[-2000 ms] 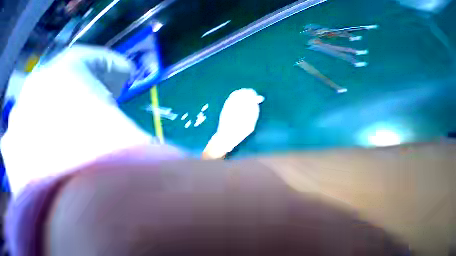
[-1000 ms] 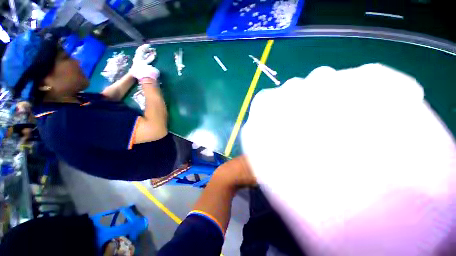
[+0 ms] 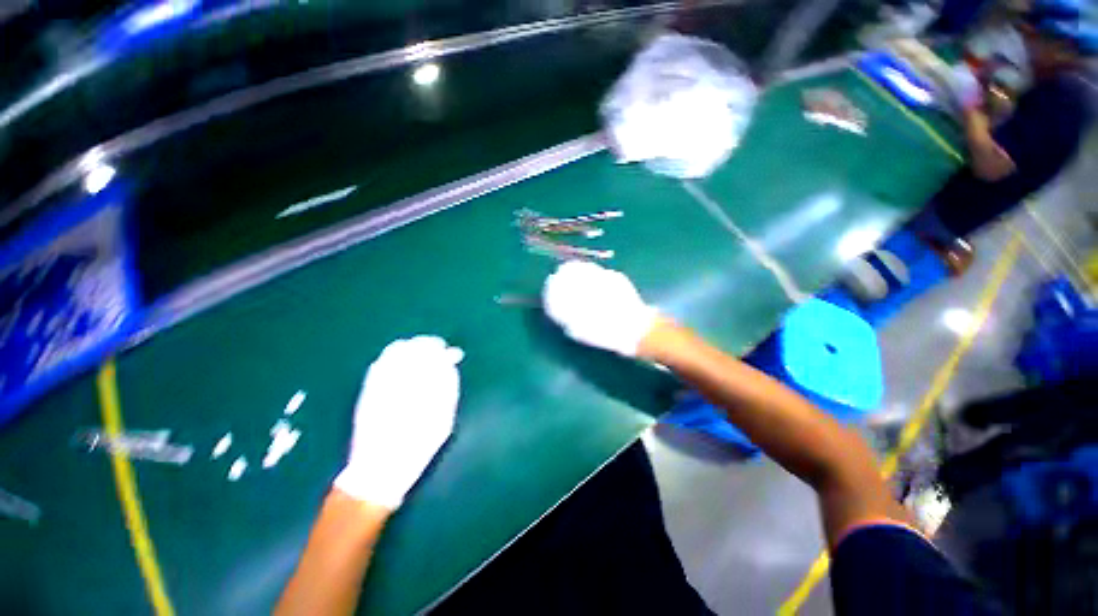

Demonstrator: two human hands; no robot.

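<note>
My left hand [image 3: 407,421], in a white glove, is over the green bench at centre-left with its fingers bunched. A small white tip shows at its upper right edge; I cannot tell if it is a held piece or a fingertip. My right hand [image 3: 596,308], also white-gloved, is just below a loose fan of wire harnesses [image 3: 566,229]. It covers one end of another thin lead [image 3: 518,300], which shows to its left; its grip is hidden. Tiny white connector housings [image 3: 281,443] lie left of my left hand.
White sleeves [image 3: 145,446] lie across the yellow line [image 3: 127,505]. A blue parts tray [image 3: 72,295] is at the left edge. A clear bag of white pieces [image 3: 680,108] sits at the far rail. A blue stool [image 3: 831,353] is beside the bench; another person [image 3: 1023,138] works at upper right.
The view has swung from the neighbour and the large, close gloved hand back to the bench before me. Both my hands now show apart, the right one down by the harnesses.
</note>
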